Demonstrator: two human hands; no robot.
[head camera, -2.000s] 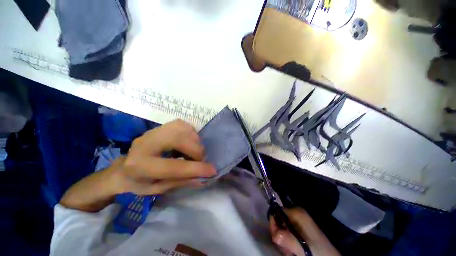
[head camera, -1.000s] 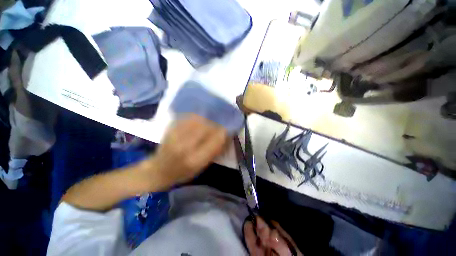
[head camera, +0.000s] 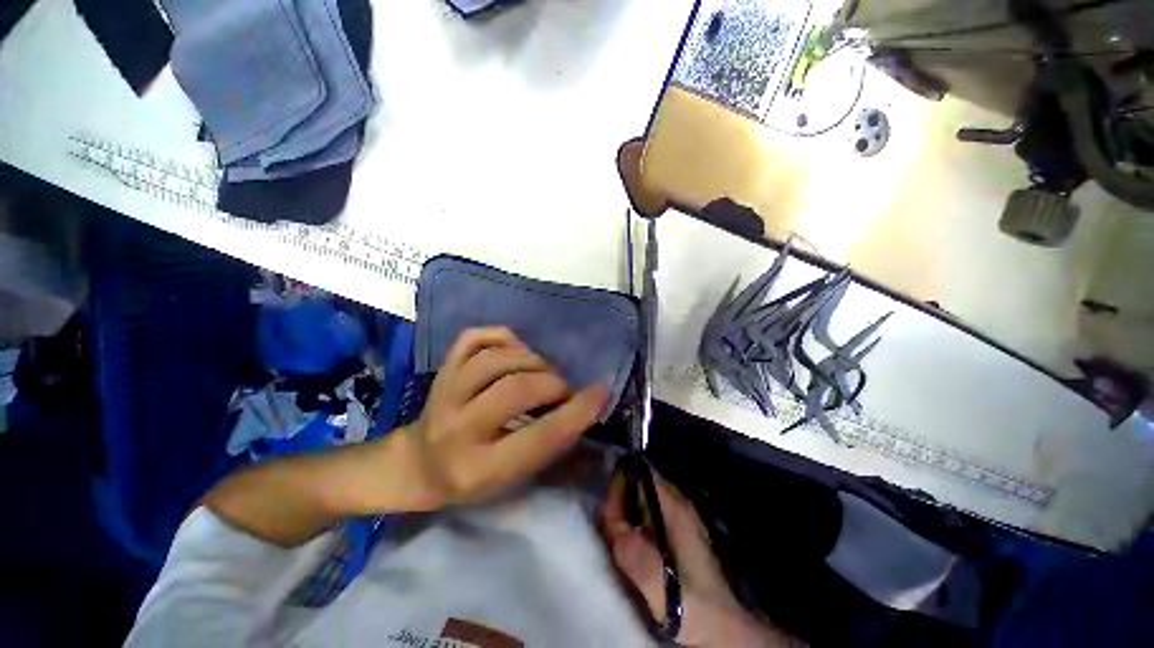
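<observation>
My left hand (head camera: 500, 418) holds a grey-blue sewn piece (head camera: 525, 317) with rounded corners and a stitch line inside its edge. The piece lies partly over the table's near edge. My right hand (head camera: 664, 551) is on the dark handles of the fabric scissors (head camera: 643, 342). Their long blades point up the frame, slightly parted, along the right edge of the piece. Thin grey offcuts (head camera: 772, 348) lie heaped to the right of the blades. A stack of trimmed pieces (head camera: 253, 76) lies at the upper left on a darker piece.
The sewing machine (head camera: 1038, 114) and its tan bed (head camera: 721, 152) stand at the upper right. A dark strip (head camera: 127, 38) lies at the far left. Part of another pile (head camera: 478, 5) shows at the top edge. A blue basket (head camera: 165, 380) and fabric scraps (head camera: 285, 411) are below the table.
A larger piece is now in my left hand, beside the scissors. A second ago the left hand was blurred, farther over the table. The trimmed stack has one more piece showing than two seconds ago.
</observation>
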